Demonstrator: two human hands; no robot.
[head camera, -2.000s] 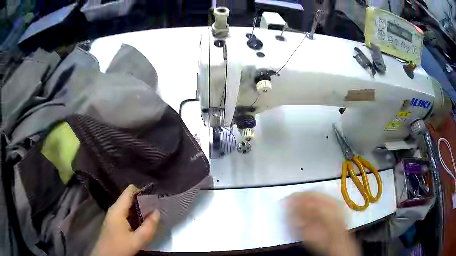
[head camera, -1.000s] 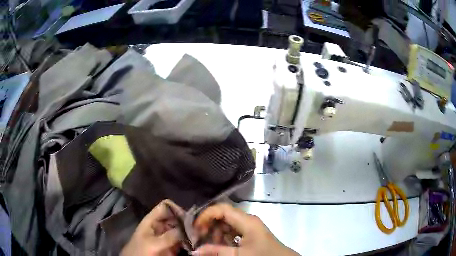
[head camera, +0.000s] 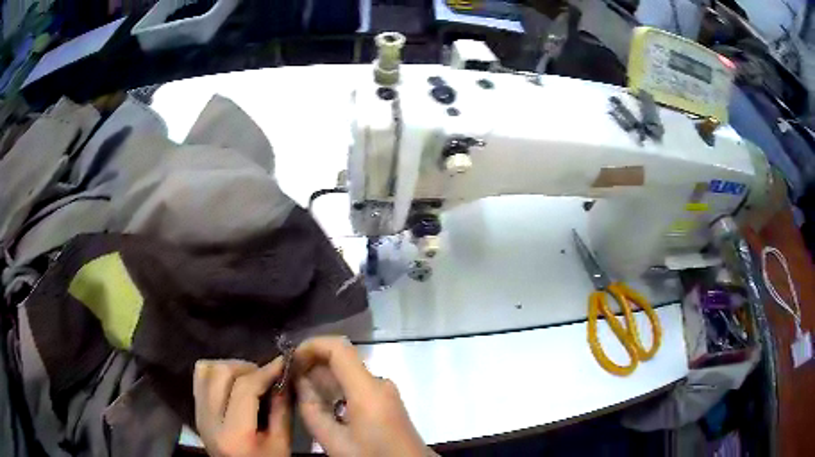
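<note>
The grey-brown garment with dark lining lies heaped at the left, reaching close to the presser foot area. A yellow-green patch shows on the lining. My left hand pinches the front edge of the dark fabric between its fingertips. My right hand, with a ring on one finger, pinches the same edge right beside it. A small fold of fabric stands up between the fingertips; its details are blurred and partly hidden by the fingers.
The white sewing machine stands behind and right of the hands. Orange-handled scissors lie under its arm. A small accessories box and a white cord are at the right. A control panel sits on top. A white bin is behind.
My right hand came from the table at the right to join my left at the fabric edge. The view swung right and back. The pinched fabric now shows as a smaller fold between both hands.
</note>
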